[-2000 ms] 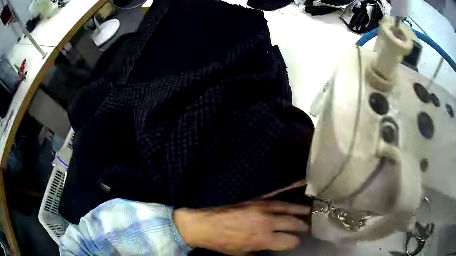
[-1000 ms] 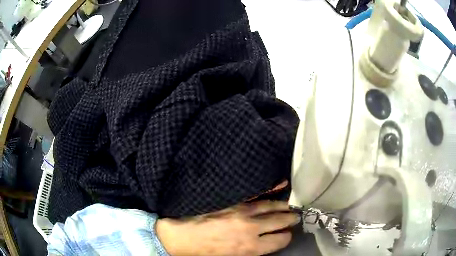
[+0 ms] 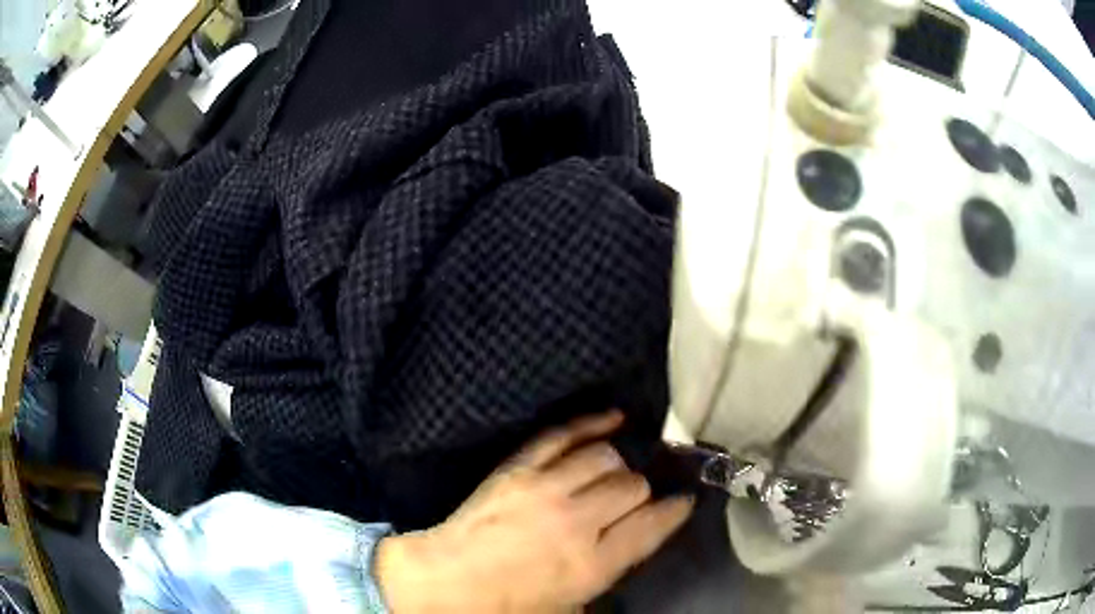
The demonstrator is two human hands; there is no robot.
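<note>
A dark, finely checked garment (image 3: 516, 288) lies in a large folded heap left of the cream sewing machine head (image 3: 781, 240). My left hand (image 3: 516, 534) is palm down on the garment's near edge, fingers bent and gripping the cloth. Its fingertips rest on smooth black fabric (image 3: 672, 558) just left of the shiny presser foot area (image 3: 805, 504). The needle point is hidden behind the curved guard (image 3: 919, 480). A blurred skin-toned patch shows below the guard at the bottom edge; I cannot tell if it is my right hand.
Metal scissors (image 3: 1006, 540) and dark snips (image 3: 970, 588) lie on the bed at the right. A white slotted basket (image 3: 124, 468) stands under the garment's left side. A blue hose (image 3: 1033, 42) and a dark display (image 3: 931, 42) are behind the head. A wood-edged table (image 3: 60, 240) curves along the left.
My left hand's fingers were stretched towards the needle and are now more bent, gathering the cloth. The machine head sits further left in view, and the scissors and snips show again at right.
</note>
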